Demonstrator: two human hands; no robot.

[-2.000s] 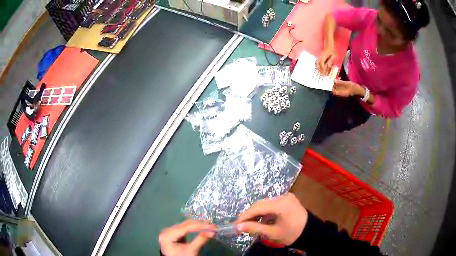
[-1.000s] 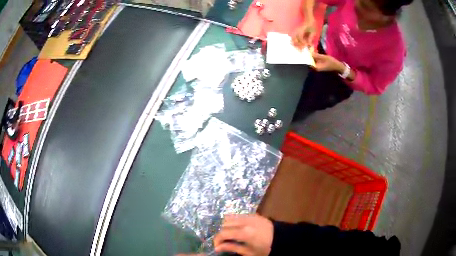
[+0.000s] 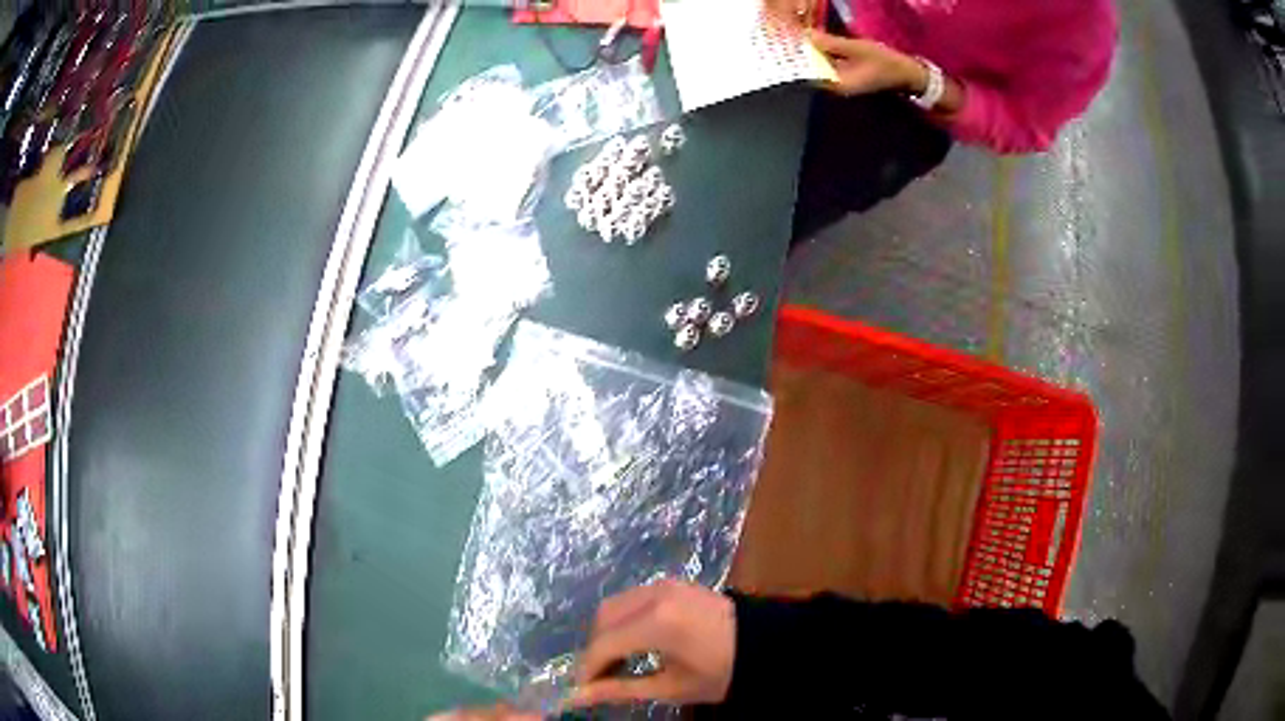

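My right hand (image 3: 660, 641) is over the lower edge of the large clear poly bag (image 3: 606, 507), with fingers closed on a small clear bag (image 3: 543, 696). A shiny metal part (image 3: 644, 662) shows by its fingers. My left hand (image 3: 486, 714) is mostly cut off by the bottom edge, at the other end of the small bag; its grip is hidden. The large bag lies flat on the green bench and holds many small packets. Round silver parts lie in a large cluster (image 3: 620, 189) and a smaller group (image 3: 702, 317) beyond it.
Clear packets (image 3: 479, 268) are piled left of the parts. The dark conveyor belt (image 3: 197, 366) runs along the left behind a metal rail (image 3: 302, 465). A red crate (image 3: 1036, 507) with cardboard inside stands right of the bench. A person in pink holds a dotted white sheet (image 3: 740, 49).
The view has shifted, so the bench things sit further left and higher. My hands have moved lower in the picture; my left hand, clearly visible two seconds ago, is now mostly cut off.
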